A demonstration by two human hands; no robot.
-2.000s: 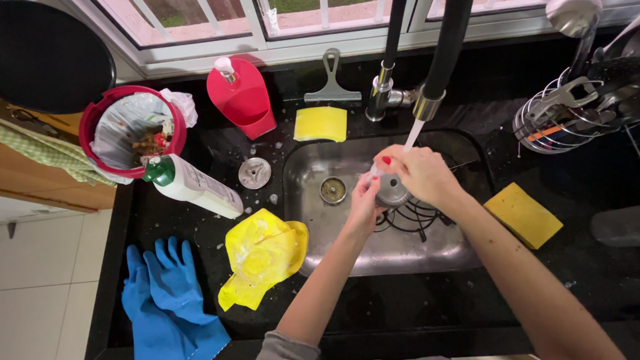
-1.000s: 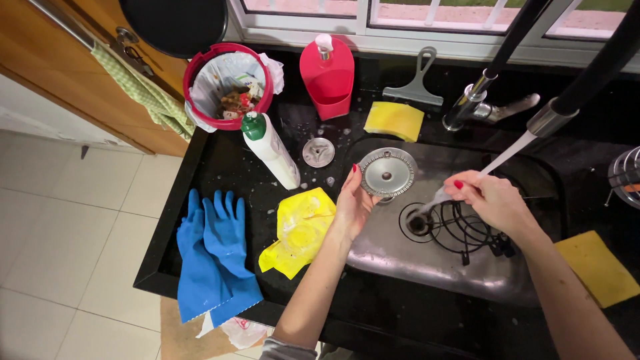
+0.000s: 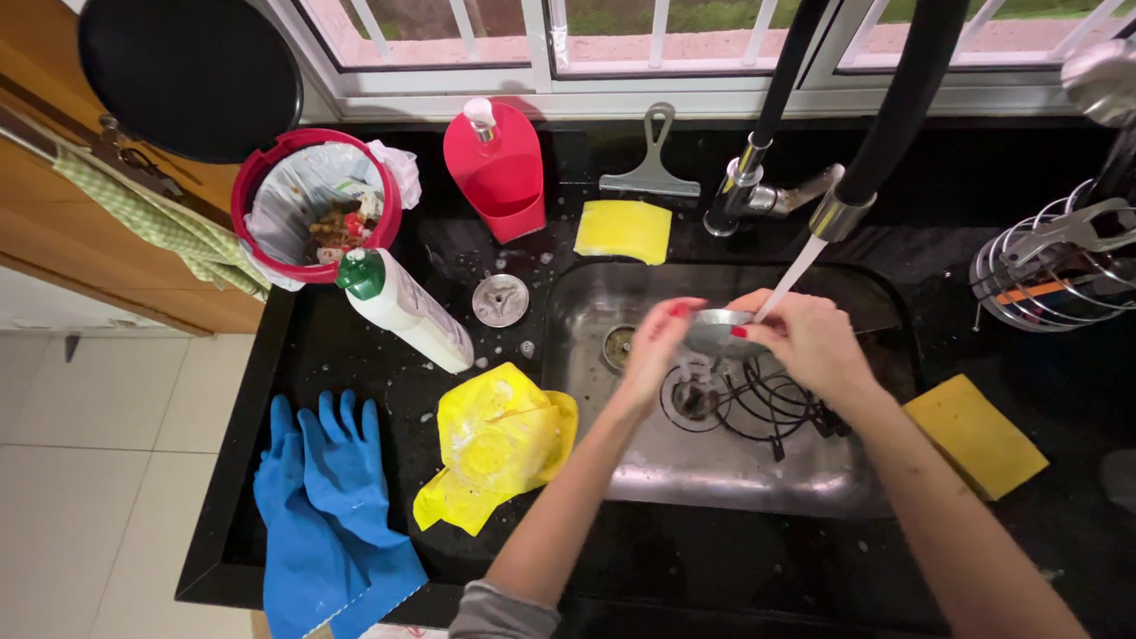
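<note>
Over the steel sink, my left hand and my right hand hold a round metal burner part between them, tilted under the running water. The water falls from the black hose faucet by my right fingers. Black wire stove grates lie in the sink below my hands, near the drain. A small round metal piece rests in the sink left of my left hand. On the counter to the left lies another round metal burner piece.
A yellow cloth, blue rubber gloves and a white bottle lie left of the sink. Behind are a lined red bin, a red soap dispenser, a yellow sponge and a squeegee. Right are another sponge and a utensil rack.
One second ago my left hand alone held the round part, while my right hand was near the water stream. Now both hands are on it. The view has shifted.
</note>
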